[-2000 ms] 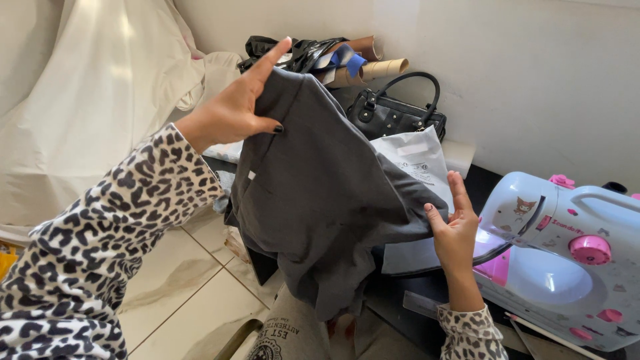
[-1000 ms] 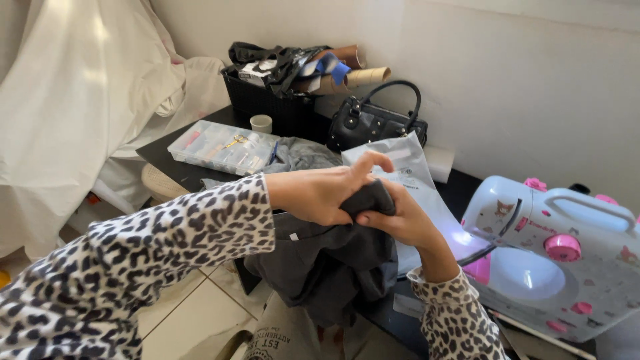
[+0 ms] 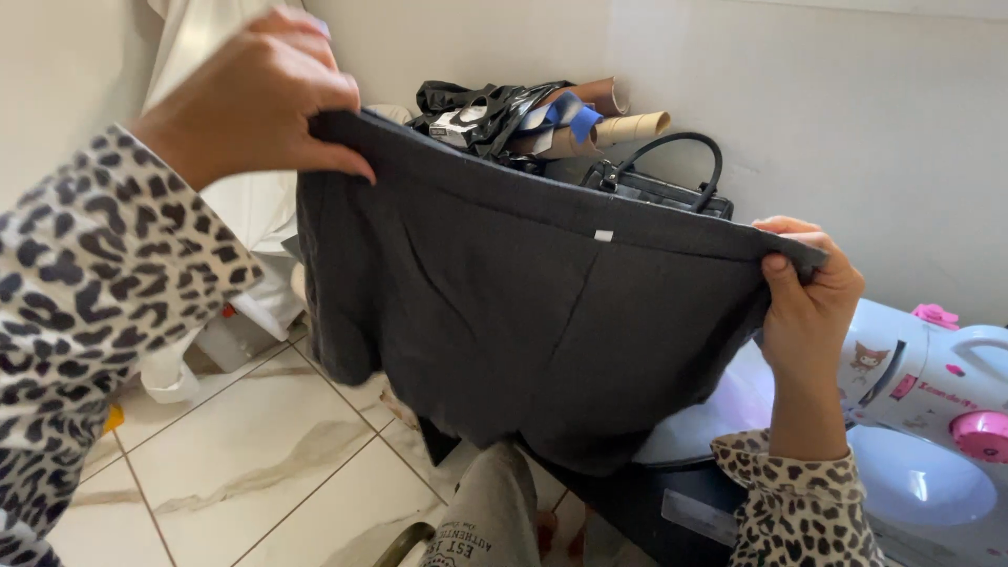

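Note:
A dark grey garment (image 3: 488,315), with a wide waistband and a small white tag near its middle, hangs spread between my hands. At the upper left, my left hand (image 3: 268,102) pinches one end of the waistband between thumb and fingers. Lower and to the right, my right hand (image 3: 811,299) grips the other end, its thumb on the near side. The cloth droops in folds above my knee and hides much of the black table behind it.
A light blue sewing machine (image 3: 913,441) with pink knobs stands at the right on the black table (image 3: 630,504). Behind the garment are a black handbag (image 3: 669,189), cardboard tubes (image 3: 630,130) and black plastic (image 3: 504,118). White cloth (image 3: 252,213) hangs at the left above floor tiles (image 3: 260,441).
My hands were close together on the bunched garment; they have moved far apart, and the waistband is now stretched out between them.

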